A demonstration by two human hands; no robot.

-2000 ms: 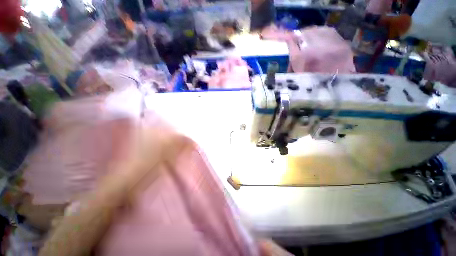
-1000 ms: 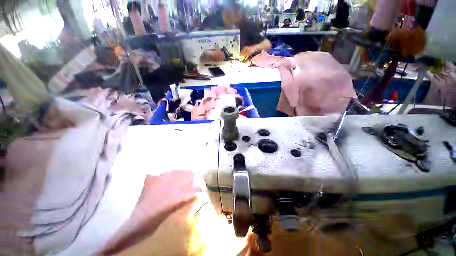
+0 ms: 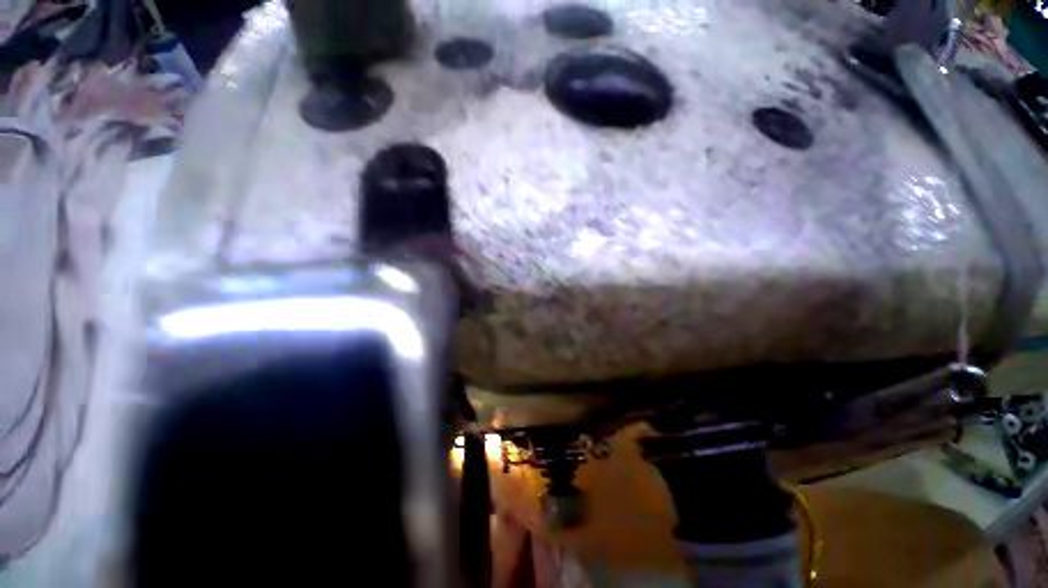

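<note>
The white, speckled sewing machine head (image 3: 644, 218) fills most of the view, very close. The shiny metal take-up lever cover (image 3: 287, 316) looms large and blurred at the lower left. Below the head, small dark metal parts (image 3: 561, 465) show beside a yellow-white glow. A narrow strip of pink (image 3: 514, 546) shows at the bottom edge under the head; I cannot tell whether it is fabric or fingers. Neither of my hands can be made out; the head and cover hide most of the sewing area.
Layered pale pink pieces (image 3: 29, 345) lie at the far left. The grey upright knob (image 3: 351, 35) and black round plugs (image 3: 609, 86) are on the head's top. A dark round-topped part (image 3: 730, 494) hangs at the front. Small metal parts (image 3: 1020, 431) lie at the right.
The view has moved down and much closer to the machine head. The basket, the pink heap behind and the fabric left of the needle have left the view or are hidden.
</note>
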